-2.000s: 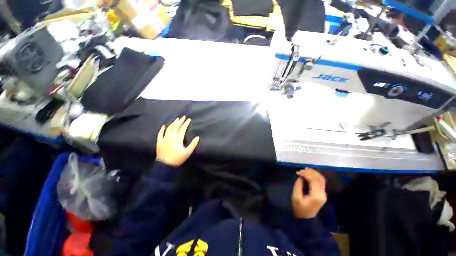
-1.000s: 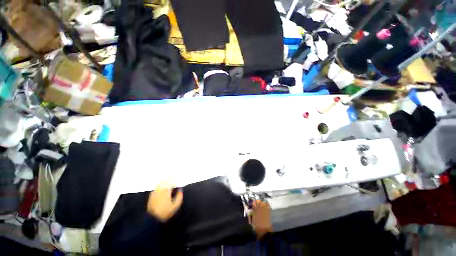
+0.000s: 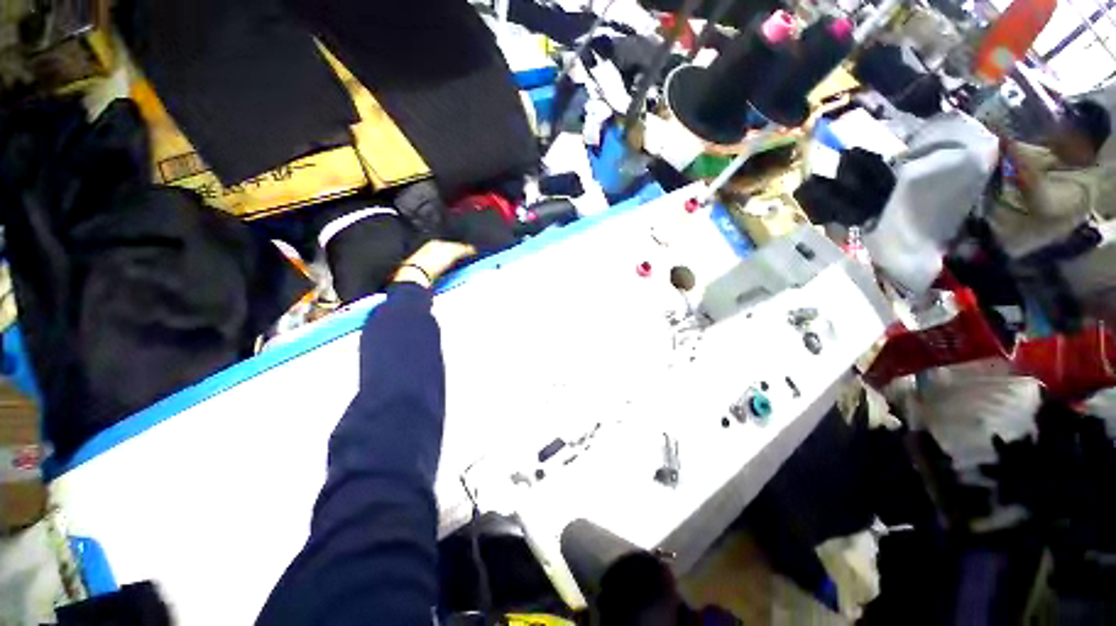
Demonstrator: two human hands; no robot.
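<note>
My left hand [image 3: 437,258] is stretched across the white table [image 3: 282,428] to its far blue edge, beside dark cloth items [image 3: 367,251]. Its fingers point right; whether they hold anything is unclear. The dark blue sleeve runs up from the bottom of the picture. My right hand is not visible. The white sewing machine [image 3: 783,422] is seen from above, right of my arm, with small metal parts and a teal dial on top. The needle area is hidden. A piece of black cloth [image 3: 116,608] is cut off at the bottom left.
Black cloth hangs over a cardboard box [image 3: 288,184] beyond the table. A dark bundle [image 3: 171,287] lies at far left. Thread cones [image 3: 722,92] stand on a rack behind the machine. Another person [image 3: 1055,184] is at the far right, near red containers [image 3: 936,336].
The view has swung to the right. My left hand has left the black panel and reached over to the table's far edge. My right hand has gone out of sight, as has most black cloth on the table.
</note>
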